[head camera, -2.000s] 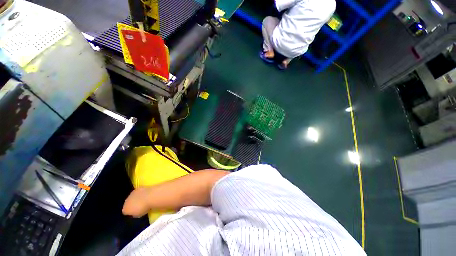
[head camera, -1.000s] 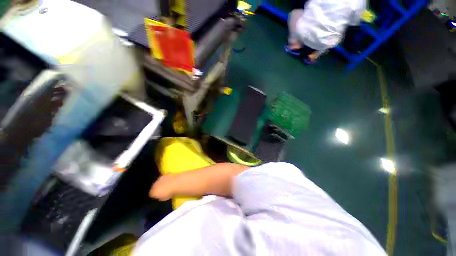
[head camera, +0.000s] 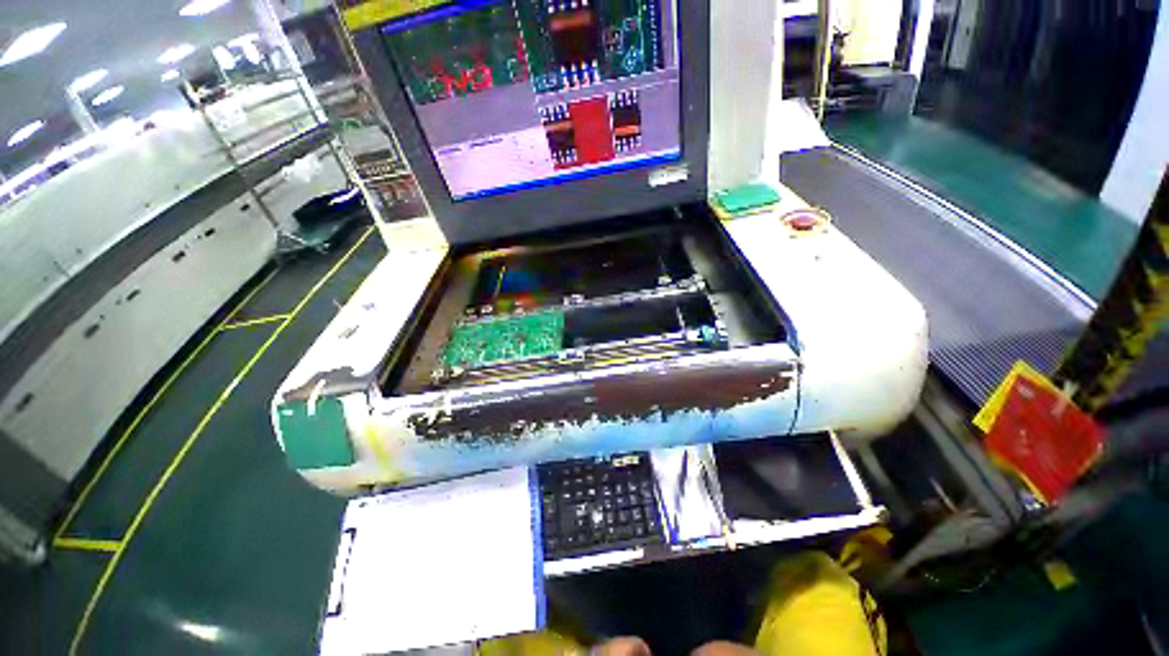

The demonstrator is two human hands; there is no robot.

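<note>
Two small patches of skin show at the bottom edge, cut off by it: probably my left hand [head camera: 622, 647] and my right hand [head camera: 721, 650], low between my yellow-clad legs. Their fingers and anything in them are hidden. In front, a green circuit board [head camera: 506, 337] lies in the left part of the machine's open bay, along the metal clamp rails [head camera: 603, 360]. The AOI machine [head camera: 862, 327] has a white housing with a worn brown and blue front edge. Its monitor [head camera: 481, 141] shows green and red board images.
A clipboard with white paper [head camera: 436, 564], a keyboard [head camera: 599, 504] and a dark pad [head camera: 785, 479] are below the machine front. A red emergency knob [head camera: 804, 222] is on its right top. At right are a grey ridged conveyor [head camera: 942, 269] and a hanging red card [head camera: 1041, 429].
The view has swung left and up from the floor and racks at my right to the machine. My forearm has left the picture; only skin patches show at the bottom edge.
</note>
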